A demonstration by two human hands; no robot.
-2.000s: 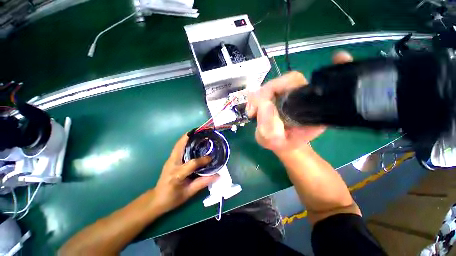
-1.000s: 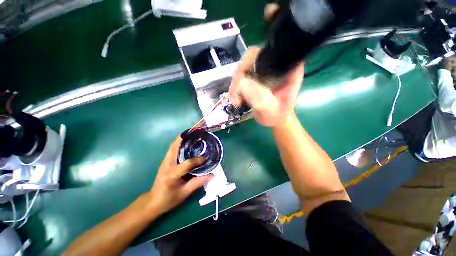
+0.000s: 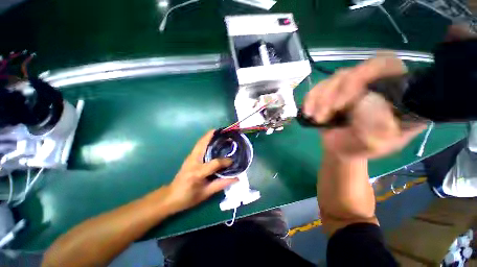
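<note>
A white camera housing (image 3: 250, 159) with a black interior stands open end up near the bench's front edge. My left hand (image 3: 204, 172) holds it from the left, with a finger over the rim. A thin wire harness (image 3: 241, 126) runs from its top towards the feeder front. My right hand (image 3: 366, 112), blurred, holds a black electric screwdriver (image 3: 442, 83) to the right of the feeder; its front end points left. The screw feeder (image 3: 272, 73), white-grey with an open top bin, stands beyond the housing. The screwdriver's tip is too blurred to tell whether it holds a screw.
Waiting camera units (image 3: 49, 130) stand at the left. A metal rail (image 3: 141, 71) crosses the bench behind the feeder. White units with cables are partly in view at the rear. A person's sleeve (image 3: 463, 174) shows at the right edge, beyond the bench edge.
My right hand and the screwdriver have moved right, away from the feeder's front; the screwdriver lies flatter. My left hand still holds the housing. The whole view has shifted.
</note>
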